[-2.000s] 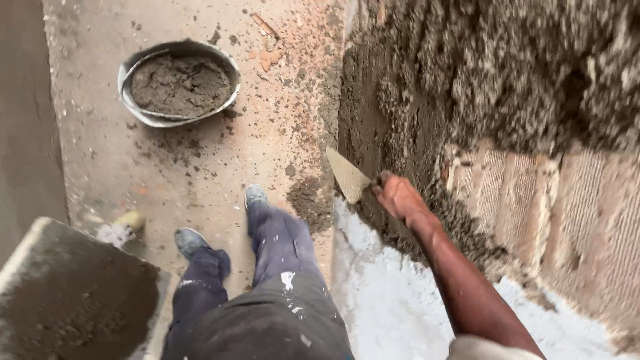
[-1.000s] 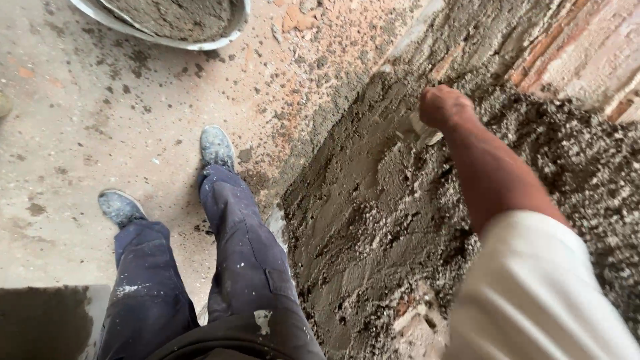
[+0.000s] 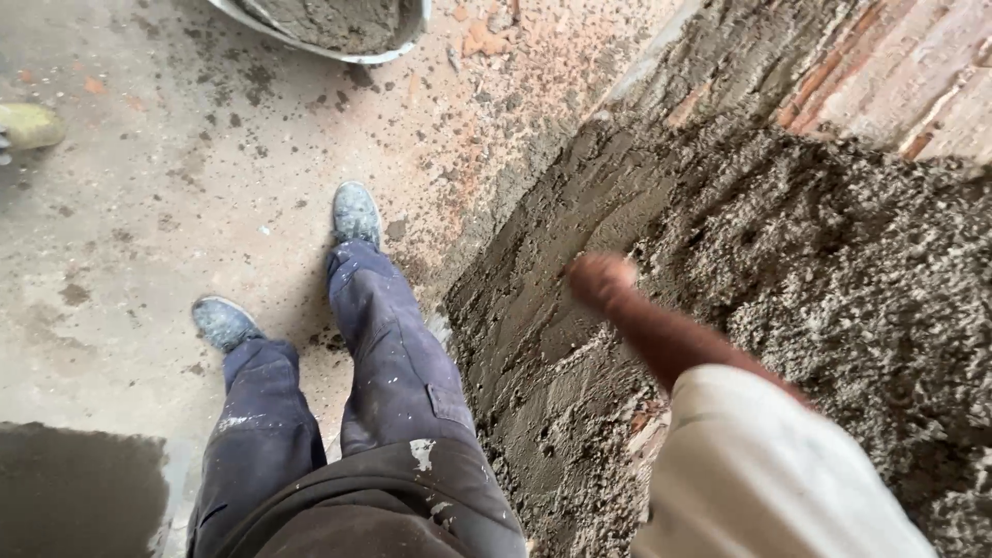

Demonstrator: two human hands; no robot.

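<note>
My right hand [image 3: 601, 280], blurred by motion, is a closed fist against the wet mortar [image 3: 573, 217] spread on the wall at the right. What it grips is hidden behind the hand in this view; a trowel blade cannot be made out. Smoother grey mortar lies around the fist, and rougher, lumpy mortar [image 3: 837, 310] covers the wall farther right. My left hand is outside the view.
A tub [image 3: 376, 56] of mortar stands on the floor at the top. My shoes [image 3: 356, 213] rest on the speckled floor near the wall's foot. A mortar-covered board [image 3: 167, 496] is at lower left, a yellowish object [image 3: 31, 126] at the left edge.
Two seconds ago a trowel showed in my right hand. Since one second ago the hand has moved down and left in the picture, along the mortar. The view has shifted greatly since the first frame.
</note>
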